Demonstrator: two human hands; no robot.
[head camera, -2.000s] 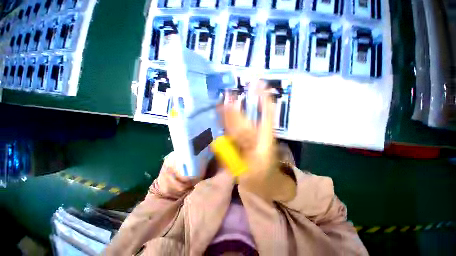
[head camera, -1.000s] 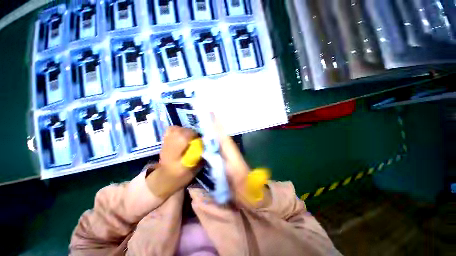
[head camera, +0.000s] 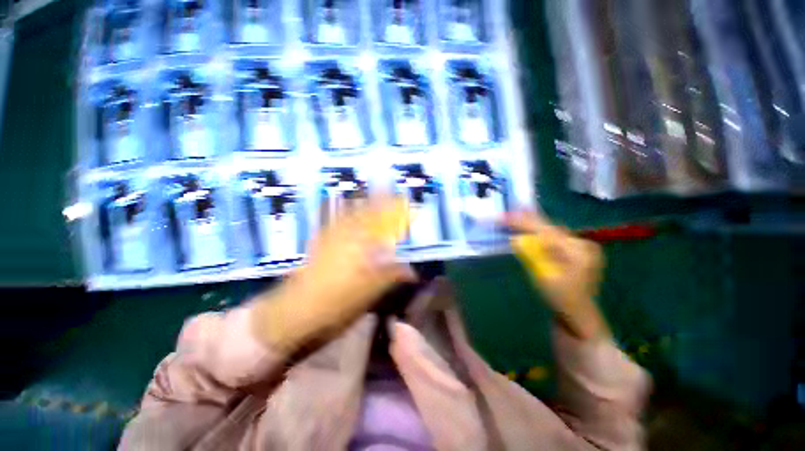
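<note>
A wide white carrier sheet lies on the green bench with rows of black-and-white display modules in clear bluish pockets. A module near the right end of the front row is uncovered. My left hand, with a yellow finger cot, lies over the front row and partly hides a module. My right hand, also with a yellow cot, is at the sheet's front right corner, by the last module. Both hands are blurred, and any grip is unclear.
A thick layered stack of shiny grey-brown trays lies to the right on the bench. A red strip shows below the bench's right edge. Blurred yellow-black tape marks the green floor at lower left.
The pale object between my hands is no longer seen there. My hands have moved apart, my right one to the sheet's corner. Modules now show at the front row's right end, formerly white.
</note>
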